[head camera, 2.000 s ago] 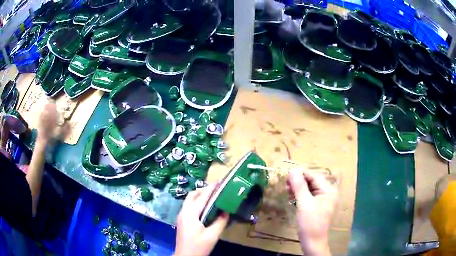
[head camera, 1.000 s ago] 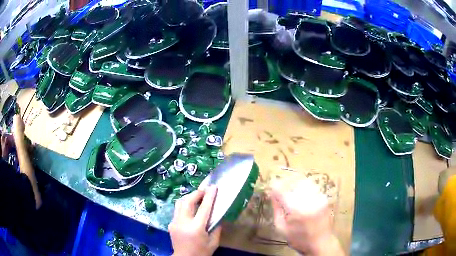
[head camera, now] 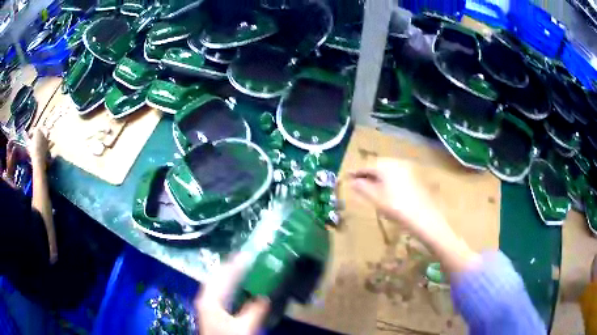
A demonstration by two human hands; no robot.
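My left hand (head camera: 229, 307) grips a glossy green housing shell (head camera: 281, 252) at its lower end, above the cardboard mat's left edge. The shell is blurred and its dark part faces down and right. My right hand (head camera: 385, 190) is over the upper left of the stained cardboard mat (head camera: 458, 196), fingertips pointing left, just right of the small green-and-silver inserts (head camera: 317, 176). Whether it holds anything is not clear. A small pale-green dish (head camera: 434, 272) sits on the mat beside my right sleeve.
Overlapping green and black housings (head camera: 222, 176) lie left of the inserts, with heaps behind. A grey upright (head camera: 371, 62) stands behind the mat. A blue bin (head camera: 124, 294) with small parts is below the bench edge. People's arms show at left and right.
My right hand has moved up and left, from the mat's middle to beside the inserts. The shell in my left hand has turned from its pale face to its green side. The view has shifted.
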